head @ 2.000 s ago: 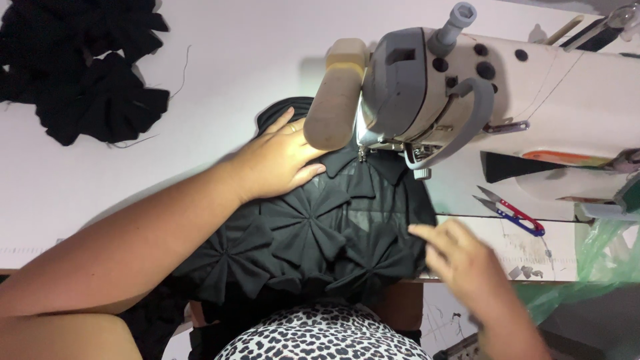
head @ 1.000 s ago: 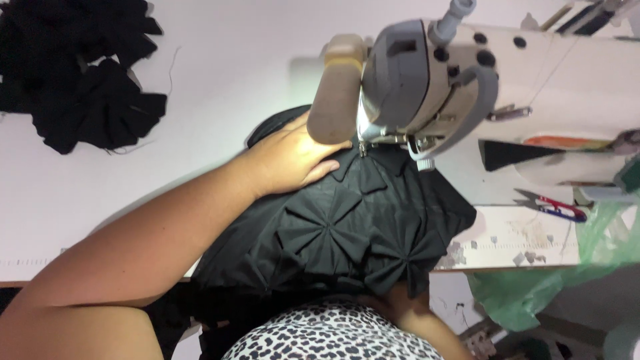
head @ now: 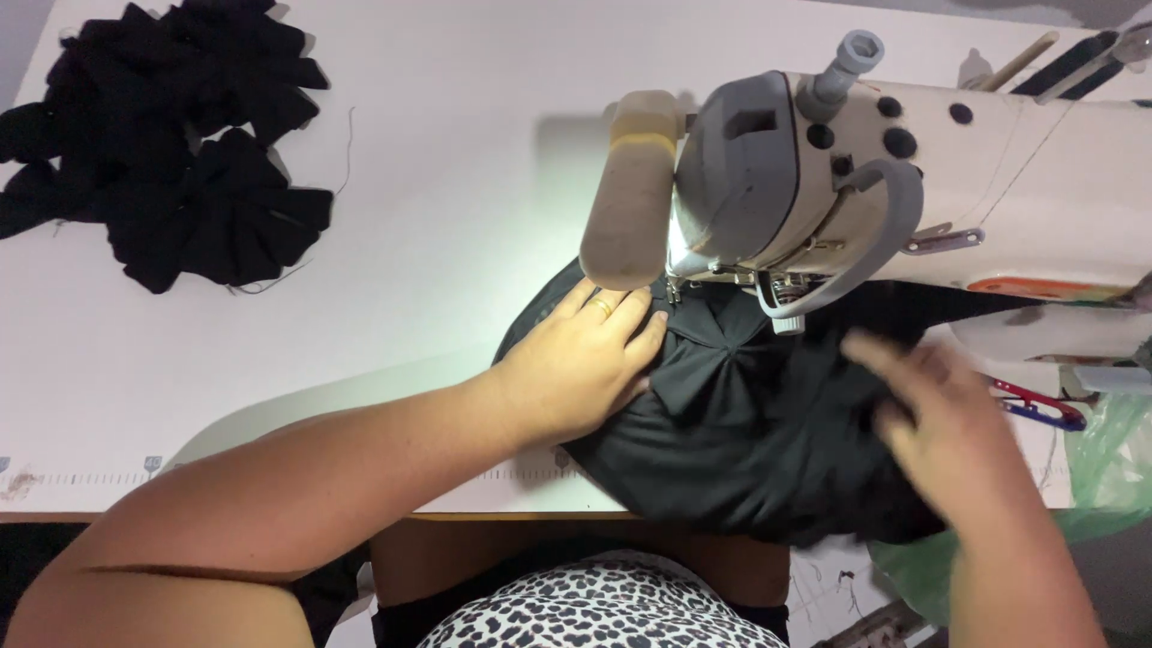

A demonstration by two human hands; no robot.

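Note:
Black fabric [head: 720,450] with folded, star-shaped pleated pieces lies beneath the head of a white and grey sewing machine [head: 738,171]. The presser foot [head: 673,290] rests at the fabric's upper part, beside one pleated star. My left hand [head: 585,355], with a ring on one finger, lies flat on the fabric just left of the presser foot, fingertips near the lamp-like attachment [head: 628,211]. Over the fabric's right side is my right hand [head: 936,423], blurred, its fingers apart; whether it touches the cloth cannot be told.
Black pleated fabric pieces [head: 216,207] lie at the upper left with loose threads. Red and blue thread snips [head: 1039,403] lie right of my right hand, partly hidden. A green plastic bag [head: 1111,459] hangs at the right table edge. A printed ruler scale [head: 81,479] runs along the front edge.
The black fabric has turned and shifted, with fewer pleated stars showing. My right hand, low at the fabric's front edge a second ago, has come up over its right side. My left hand remains beside the presser foot.

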